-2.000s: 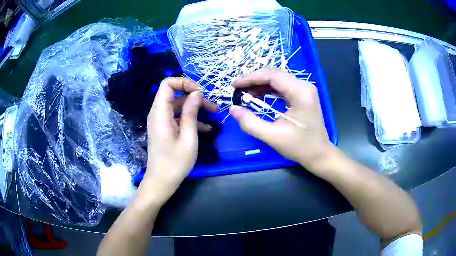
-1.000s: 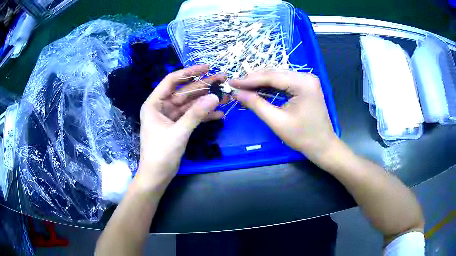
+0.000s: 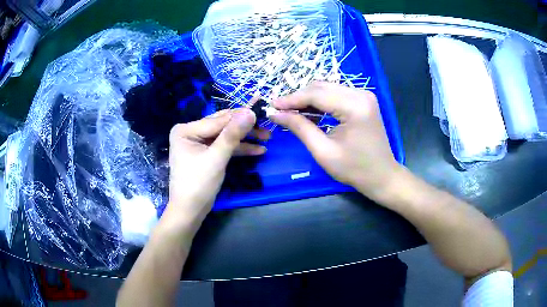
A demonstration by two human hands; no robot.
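A small black piece (image 3: 260, 110) is pinched between the fingertips of my left hand (image 3: 207, 153), over the blue tray (image 3: 288, 186). My right hand (image 3: 348, 135) pinches the white head of a thin white stem piece (image 3: 271, 111) against the right side of the black piece. How far the two parts are joined cannot be seen. An open clear tub (image 3: 210, 39) heaped with loose white stems (image 3: 288, 54) stands on the far part of the tray. A dark heap of black pieces (image 3: 171, 99) lies at the tray's left.
A large crumpled clear bag (image 3: 78, 150) lies left of the tray, with a white lump (image 3: 138, 219) at its near edge. Two long frosted containers (image 3: 468, 99) with white contents stand at the right of the dark bench (image 3: 288, 240). A metal rail (image 3: 432, 25) runs behind.
My hands have closed in on each other from about two seconds ago. My left hand now holds the black piece, which was at my right fingertips. My left fingers are more curled than one second ago.
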